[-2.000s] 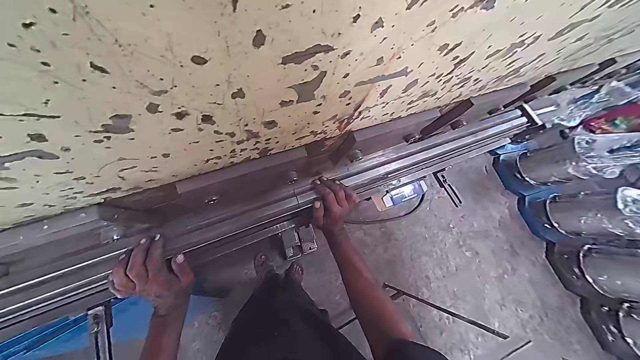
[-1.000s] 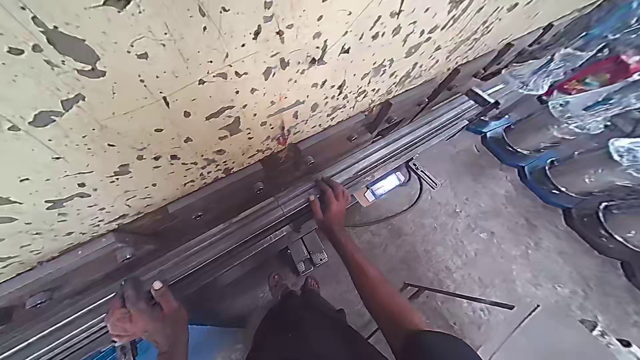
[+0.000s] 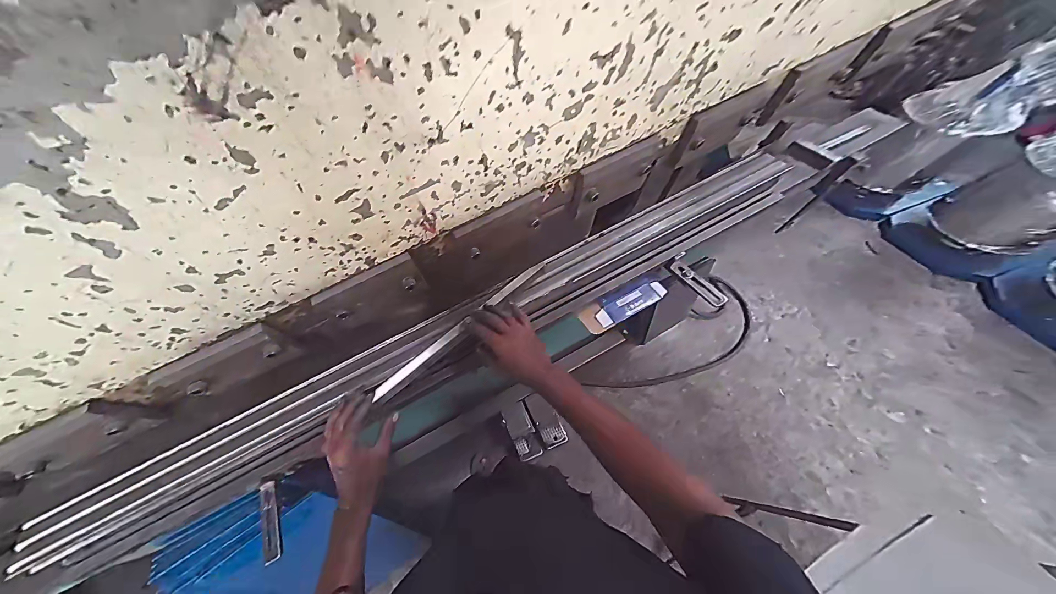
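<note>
Long thin metal bars (image 3: 660,216) lie side by side along a narrow green metal bench (image 3: 445,400). A short flat metal strip (image 3: 421,360) lies slantwise over them and passes by my right hand (image 3: 507,342). That hand rests on the bars and strip with its fingertips bent over them; whether it grips the strip cannot be told. My left hand (image 3: 359,450) is at the strip's lower end, thumb spread from its blurred fingers. Contact between this hand and the bars is unclear.
Behind the bars runs a bolted dark steel beam (image 3: 371,309) on a machine with peeling paint. A blue and white box (image 3: 631,303), a black cable (image 3: 734,346) and a foot pedal (image 3: 532,425) are nearby. Blue sheets (image 3: 305,536) lie lower left; blue curved parts (image 3: 949,231) stand right.
The slanted strip now shows between my hands. My left hand has moved closer to my right hand, and its thumb and fingers are spread. The view has shifted.
</note>
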